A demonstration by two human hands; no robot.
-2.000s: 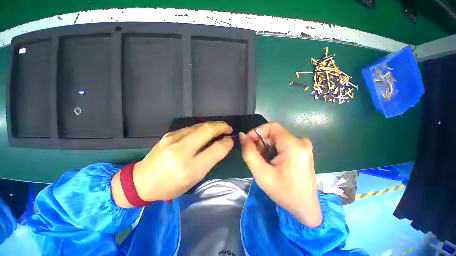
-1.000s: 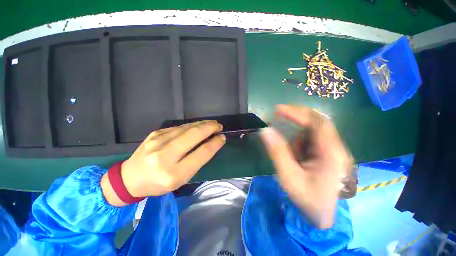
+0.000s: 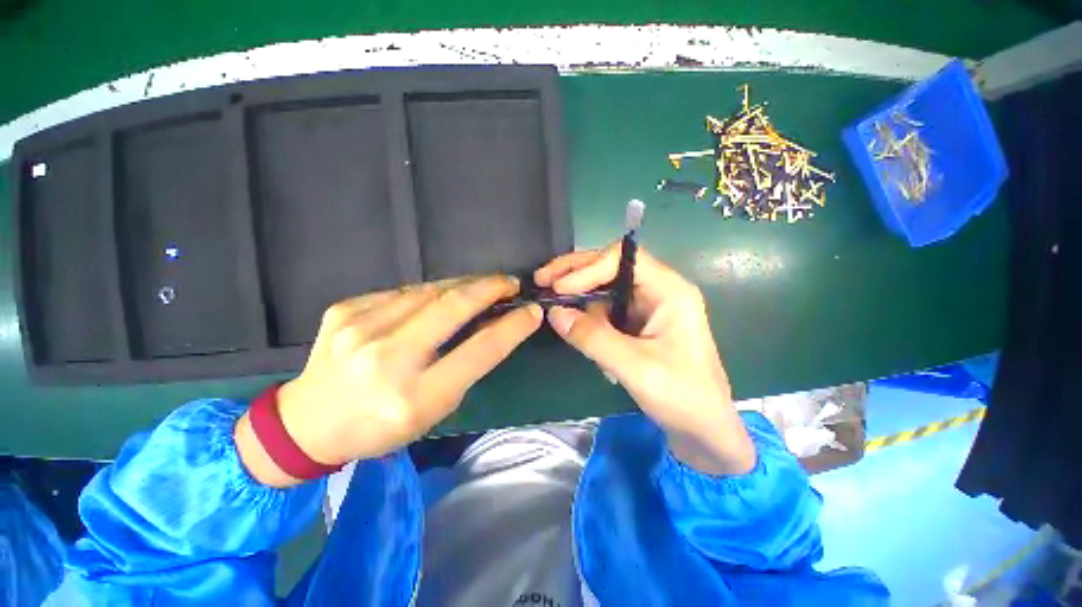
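The open phone (image 3: 475, 318) is a dark slab seen nearly edge-on, mostly hidden by my fingers, above the bench's front part. My left hand (image 3: 398, 356) grips it from the left, with a red band on the wrist. My right hand (image 3: 647, 332) is at the phone's right end, thumb and fingertips on its edge. The tweezers (image 3: 628, 270), dark with a pale end, stand up out of my right hand. A loose pile of small gold, black and white flex-cable strips (image 3: 771, 166) lies on the bench beyond my right hand.
The black foam tray (image 3: 396, 190) with rectangular compartments fills the left; a tiny blue-white dot, a small ring and a white label lie in it. A translucent blue bin (image 3: 967, 154) with pale strips stands at far right. A chipped white rail (image 3: 475, 53) runs behind.
My right hand has come back from its blurred position at the right to the phone's end, the tweezers now upright. The phone is tilted more edge-on and covered more by my fingers.
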